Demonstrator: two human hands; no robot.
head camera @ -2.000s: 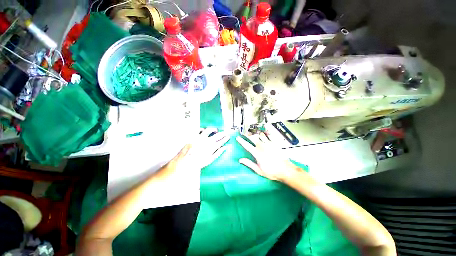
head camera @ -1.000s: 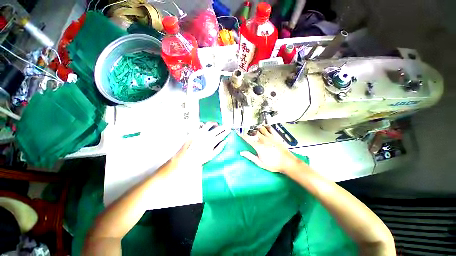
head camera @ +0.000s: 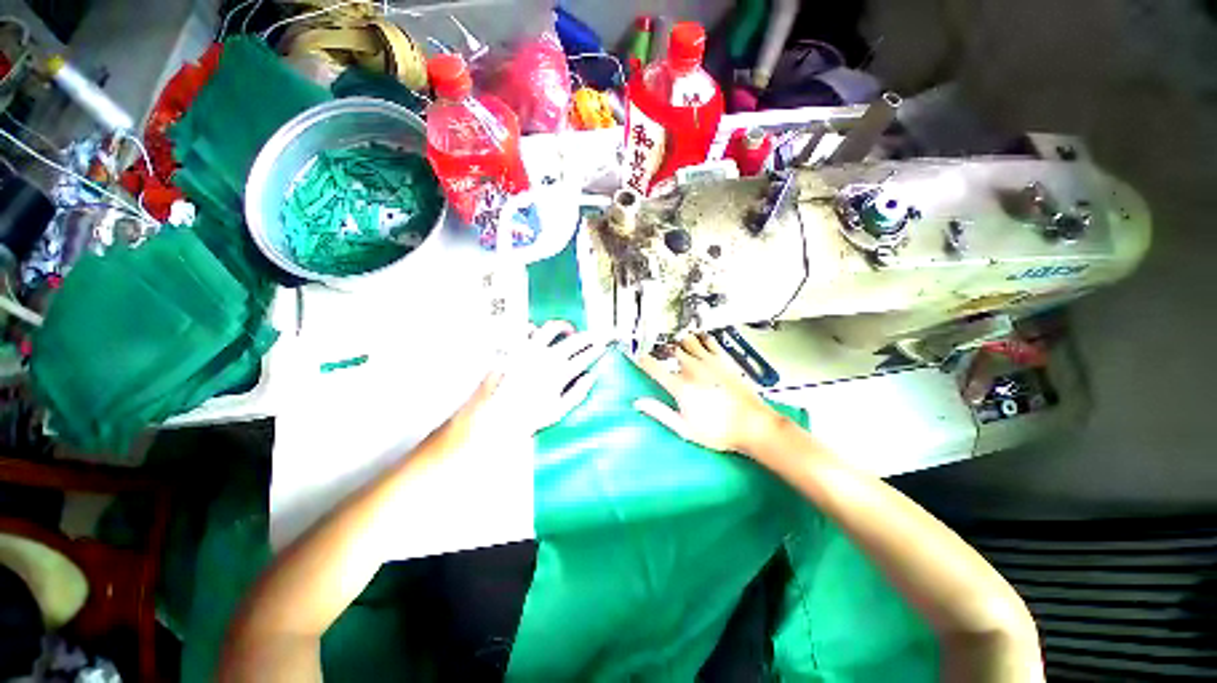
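Observation:
A large green fabric panel (head camera: 641, 494) lies under the head of the cream sewing machine (head camera: 881, 254) and hangs over the table's front edge onto the lap. My left hand (head camera: 541, 380) lies on the cloth's left edge, left of the needle area, fingers slightly spread. My right hand (head camera: 714, 394) presses on the cloth just right of the needle, fingers apart. Neither hand grips the cloth. The needle and presser foot are too small and blurred to make out clearly. Some green cloth also shows behind the needle area.
A bowl of green tabs (head camera: 354, 207) stands at the back left, beside stacked green pieces (head camera: 140, 334). One loose tab (head camera: 344, 363) lies on the white table (head camera: 400, 454). Red bottles (head camera: 470, 154) stand behind. Dark snips (head camera: 745, 358) lie on the machine bed.
The cloth has shifted and its folds have changed between the hands. My right hand has moved closer to the snips. The whole view has drifted slightly left.

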